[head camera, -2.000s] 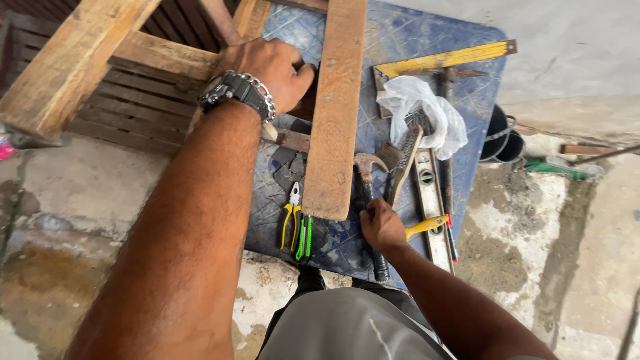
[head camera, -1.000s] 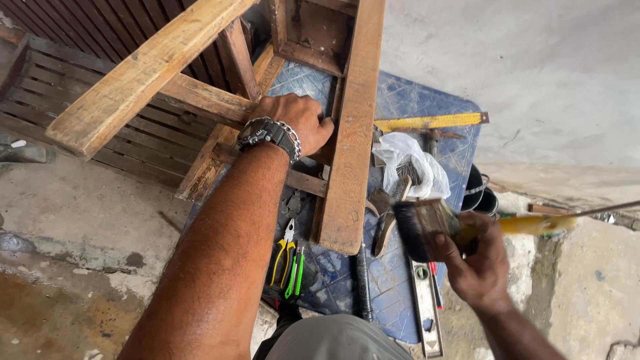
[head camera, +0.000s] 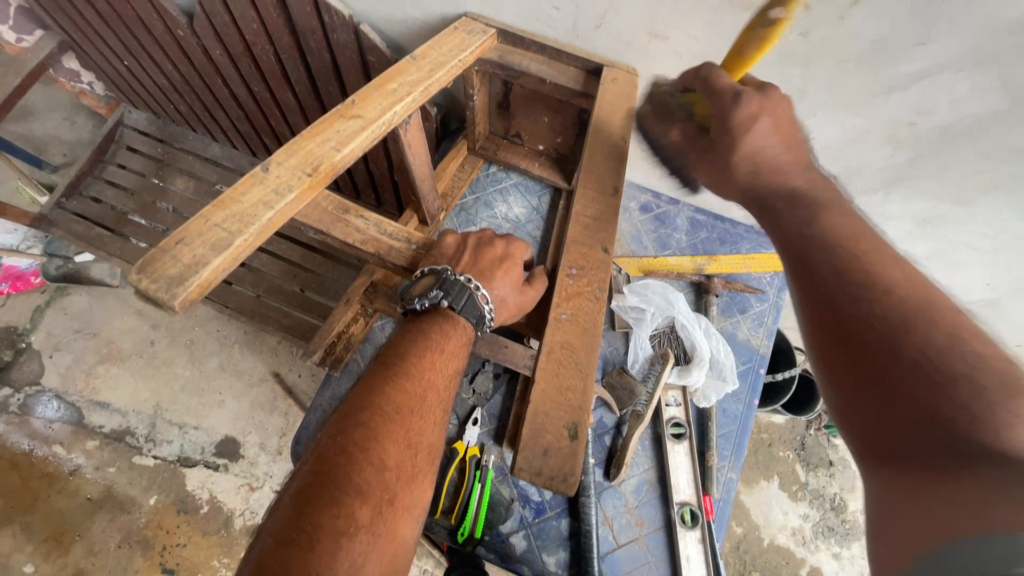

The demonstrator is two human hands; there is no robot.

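A wooden frame of worn planks, perhaps a piece of furniture, lies on a blue table; its wide plank [head camera: 576, 296] slants down the middle of the view. My left hand [head camera: 488, 276], with a watch and chain bracelet at the wrist, is closed on a rail of the frame, its grip partly hidden. At the upper right my right hand [head camera: 744, 132] holds a paintbrush with a yellow handle [head camera: 760, 36]. The dark bristles [head camera: 668, 132] are beside the plank's upper end, blurred; whether they touch it I cannot tell.
On the blue table [head camera: 616, 496] lie pliers [head camera: 462, 464], a green utility knife [head camera: 478, 500], a wire brush [head camera: 642, 416], a spirit level [head camera: 685, 488], a hammer [head camera: 588, 496], a yellow-bladed square [head camera: 704, 264] and a plastic bag of nails [head camera: 704, 352]. Behind stands a slatted wooden bench [head camera: 192, 208].
My right hand has lifted the paintbrush off the table and carried it up to the frame's far end. My left hand stays at the frame. The view has shifted to take in more of the frame.
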